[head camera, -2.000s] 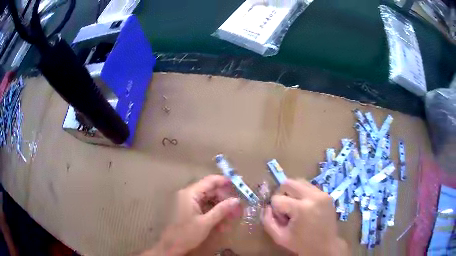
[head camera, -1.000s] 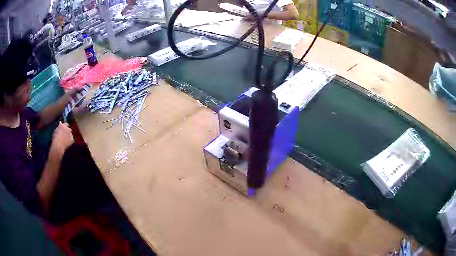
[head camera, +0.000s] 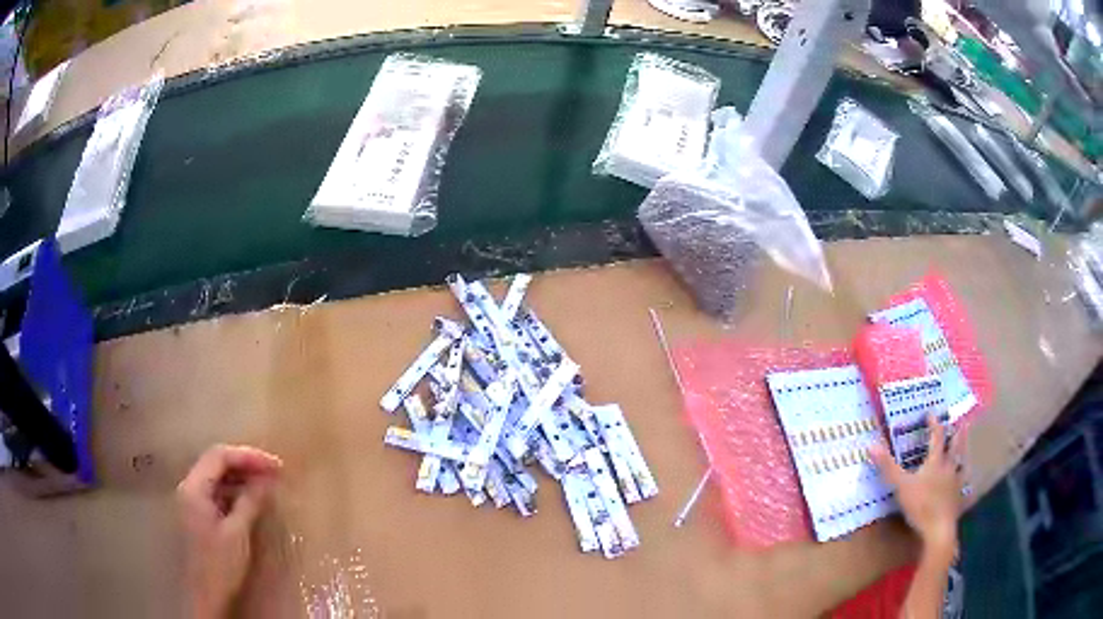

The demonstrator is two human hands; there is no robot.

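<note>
My left hand is at the lower left over the cardboard, its fingers curled together; nothing shows in it. My right hand is at the right with spread fingers over the lower part of a small part-panel with dark parts; whether it grips the panel is unclear. A larger white panel with yellowish marks lies beside it on pink bubble wrap. Another panel lies partly under pink wrap behind. A loose heap of separated strips lies between my hands.
A clear bag with grey-brown contents stands by a metal post. Bagged white blocks lie on the green belt. A blue-sided machine is at the left edge. Thin sticks and clipped bits lie on the cardboard.
The view has swung left to a seated person, then right to the panels. My hands, earlier close together with strips, are now far apart, the right one at the panels.
</note>
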